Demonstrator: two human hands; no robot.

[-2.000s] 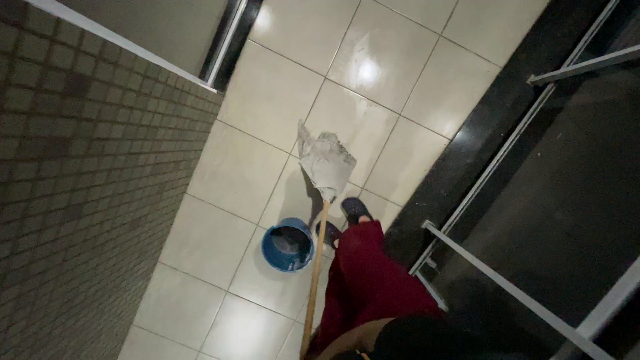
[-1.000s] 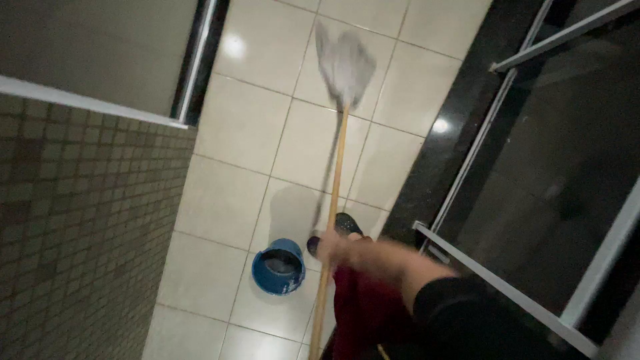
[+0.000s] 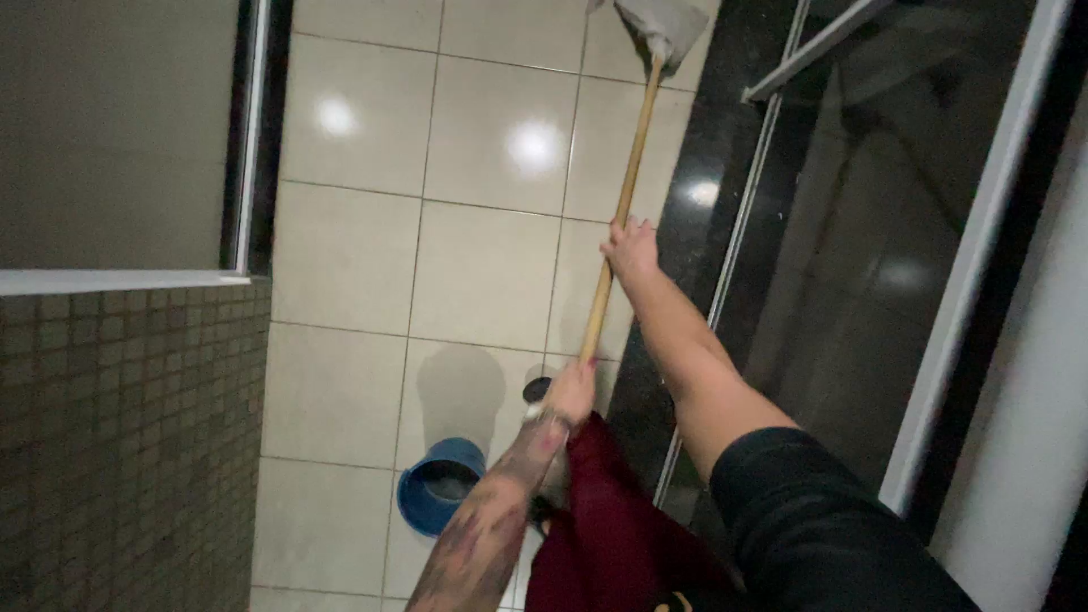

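A mop's long wooden handle [image 3: 637, 157] runs up from my hands to a grey cloth mop head [image 3: 671, 25] at the top edge of the view, on the tiled floor beside the dark stone sill. My left hand [image 3: 571, 391], on the tattooed arm, is closed round the lower part of the handle. Higher up, my right hand [image 3: 631, 245] lies on the handle, its fingers partly spread around it. A blue plastic bucket [image 3: 416, 501] with dark liquid in it stands on the floor, left of my left forearm and partly behind it.
Glossy cream floor tiles [image 3: 484, 263] lie between a small-tiled wall [image 3: 127, 425] on the left and a dark stone sill [image 3: 688, 221] on the right. Metal-framed glass panels [image 3: 858, 255] rise beyond the sill. My shoe [image 3: 537, 389] shows beside my left hand.
The mop head has moved up and to the right, over against the dark sill. Both my forearms now reach out along the handle; one second ago only one arm showed clearly.
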